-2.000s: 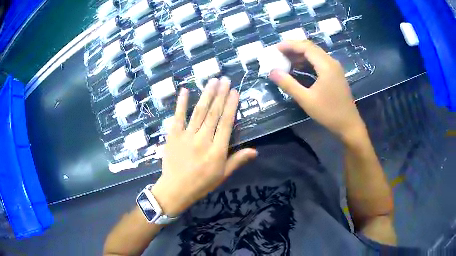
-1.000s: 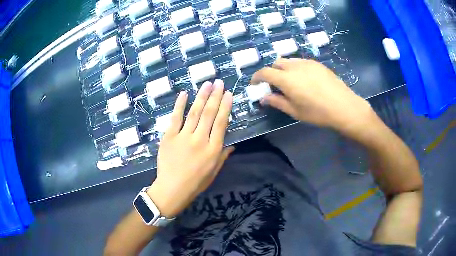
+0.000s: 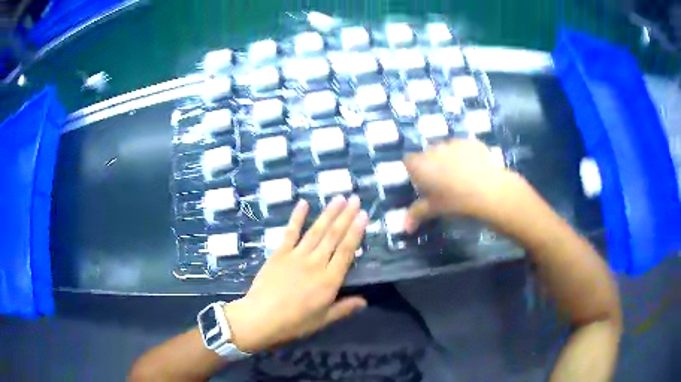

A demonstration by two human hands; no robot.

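Observation:
A clear blister tray (image 3: 179,261) lies on the dark worktop, its pockets dotted with rows of white wired components (image 3: 327,142). My left hand (image 3: 310,272) lies flat over the tray's near edge, fingers spread, partly covering a component in the near row. My right hand (image 3: 452,186) is over the tray's right part, its thumb and a finger apart beside a white component (image 3: 397,222) in the near row. The thumb touches or nearly touches it; blur hides whether it is gripped.
Blue bins stand at the left (image 3: 26,209) and right (image 3: 627,164). A spare white piece (image 3: 590,177) lies by the right bin. Beyond the pale side rail (image 3: 142,97), the green conveyor belt (image 3: 164,48) carries loose components (image 3: 321,20).
My right hand has brought a white component down into the near row, and its fingers have since opened from it. My left hand stays at the tray's near edge. The view has tilted towards the belt.

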